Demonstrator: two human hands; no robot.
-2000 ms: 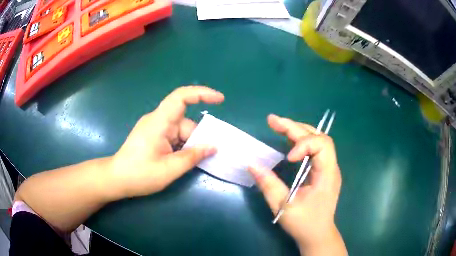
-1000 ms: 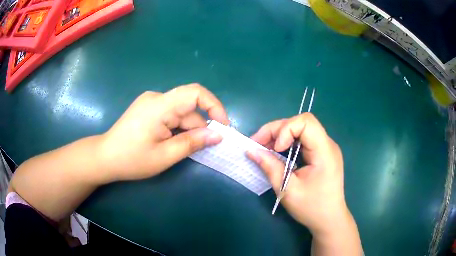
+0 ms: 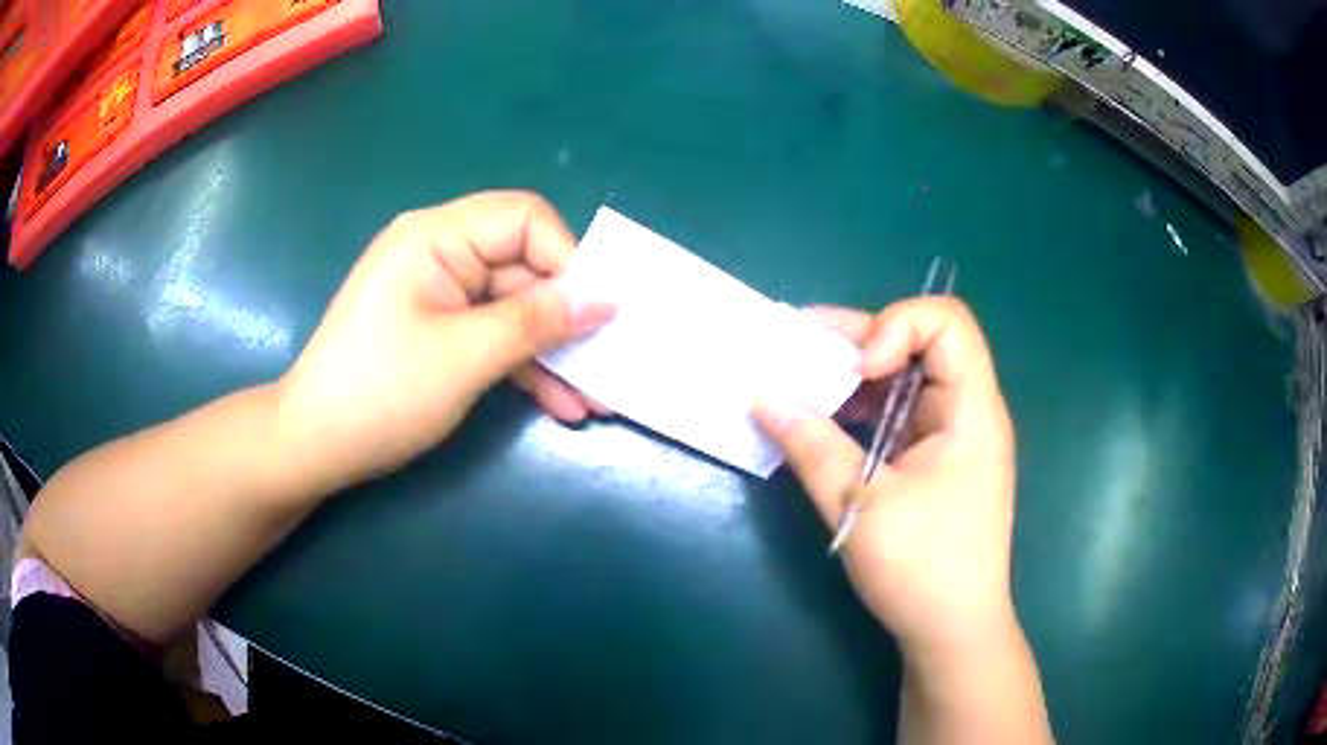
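A white label sheet [image 3: 699,342] is held between my two hands above the green bench. Its upward face looks plain white; no print can be made out. My left hand [image 3: 422,328] grips its left end, thumb on top and fingers behind. My right hand [image 3: 924,459] pinches its right end with thumb and fingers. Thin silvery tweezers [image 3: 883,422] also lie in my right hand, prongs pointing up and away. The tweezers look slightly blurred. No small label shows at their tips.
A red foam tray [image 3: 197,124] holding orange phones [image 3: 95,134] is at the upper left, with another red tray edge over it. A grey instrument [image 3: 1164,124] with a dark screen and yellow padding [image 3: 972,56] stands at the upper right. The green bench [image 3: 582,611] is glossy.
The sheet has turned from its printed face to a plain white face and moved up a little. The view has shifted, so less of the tray and instrument shows than two seconds ago.
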